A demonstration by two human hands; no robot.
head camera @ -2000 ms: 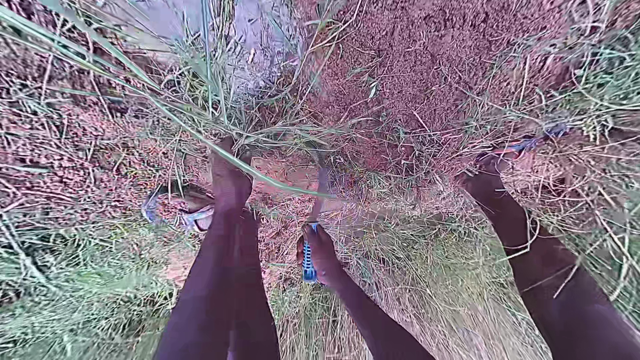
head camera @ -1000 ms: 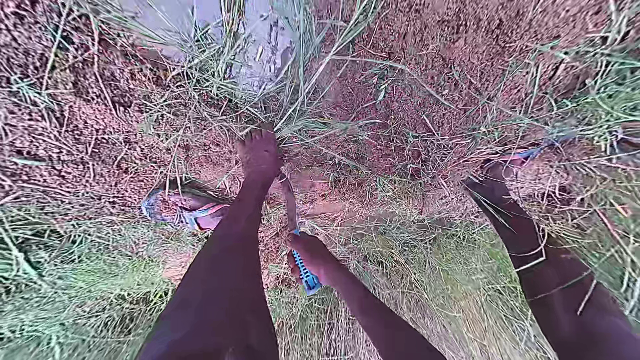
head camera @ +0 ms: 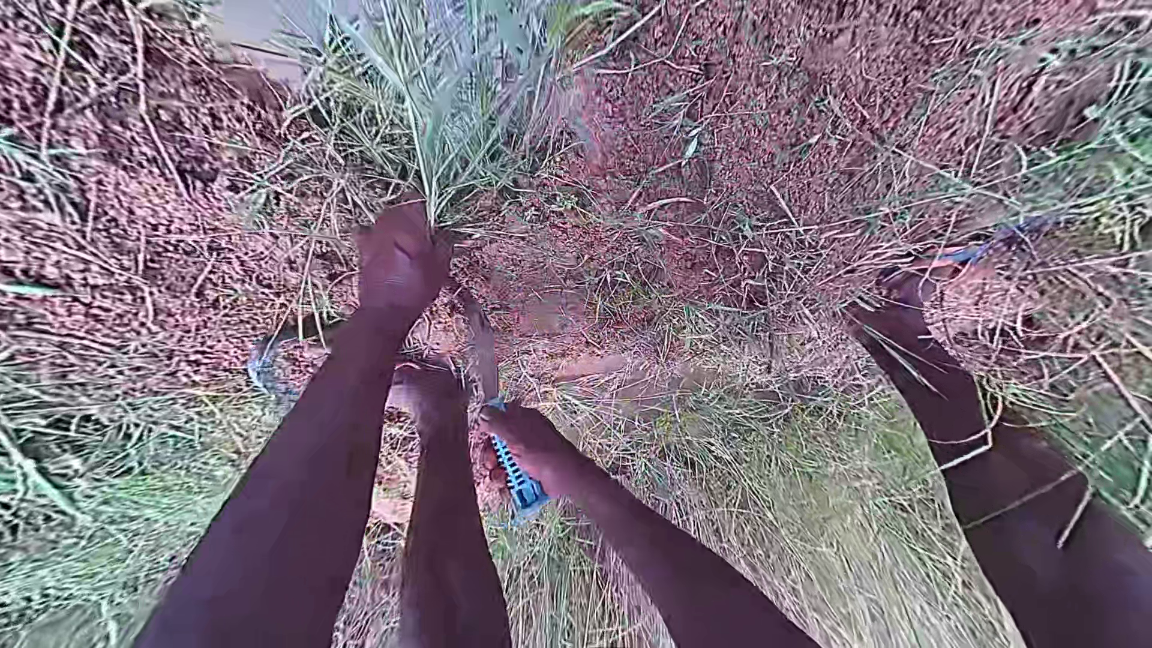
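My left hand [head camera: 403, 261] is closed around the base of a tuft of long green grass [head camera: 436, 117], whose blades fan out toward the top of the view. In my right hand [head camera: 531, 445] is the ribbed blue handle [head camera: 517, 477] of a sickle or similar curved-blade tool. Its dark metal blade [head camera: 479, 337] points up and to the left, its tip close beside my left hand. Whether the blade touches the grass stems cannot be told.
My one foot, in a sandal [head camera: 274, 364], stands behind my left forearm; my other leg [head camera: 954, 405] is at right. Reddish soil [head camera: 765, 99] with loose straw lies ahead, dry grass [head camera: 774, 522] nearer. A pale grey patch [head camera: 261, 36] shows at top left.
My left hand has closed on a grass tuft that now stands gathered above it. My right hand still holds the blue-handled tool, with its blade near the left hand.
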